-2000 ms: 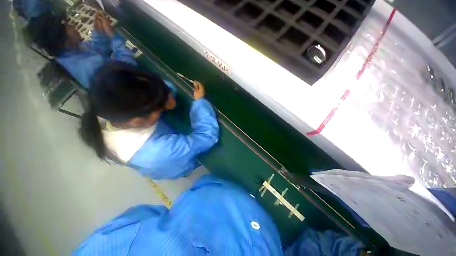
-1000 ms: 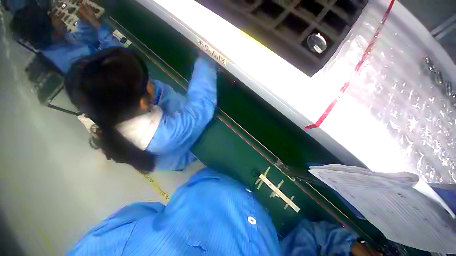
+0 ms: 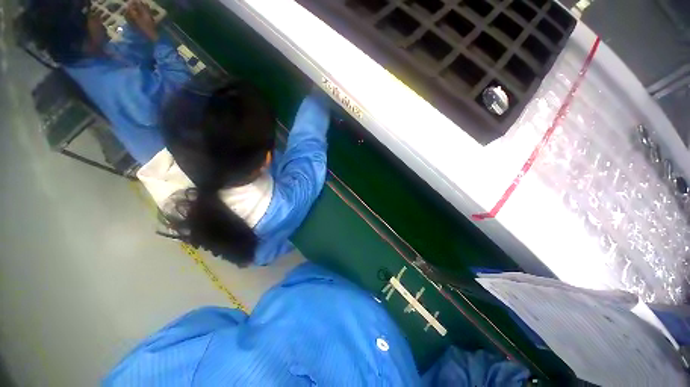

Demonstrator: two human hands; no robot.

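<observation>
Neither of my hands shows. A blue sleeve (image 3: 473,368) of mine lies at the bottom edge, right of centre, and its hand is cut off or hidden there. Nearest in front, a cream strip (image 3: 418,306) with short cross pieces of tape is stuck on the green bench (image 3: 340,230). A thin dark loop (image 3: 384,273) lies by its upper end. Record sheets (image 3: 579,325) on a blue board hang at the shelf edge, lower right.
A long white shelf (image 3: 431,155) bears a black grid tray (image 3: 469,87) with one shiny round piece (image 3: 495,100), red tape (image 3: 541,151) and clear plastic trays (image 3: 613,204). A person in blue (image 3: 295,170) sits at left, reaching under the shelf; another (image 3: 125,87) sits beyond.
The view has shifted slightly. The near person's head has moved right, and their hand, seen earlier with a thin item, is now hidden by the shelf. The hand seen at the lower right no longer shows.
</observation>
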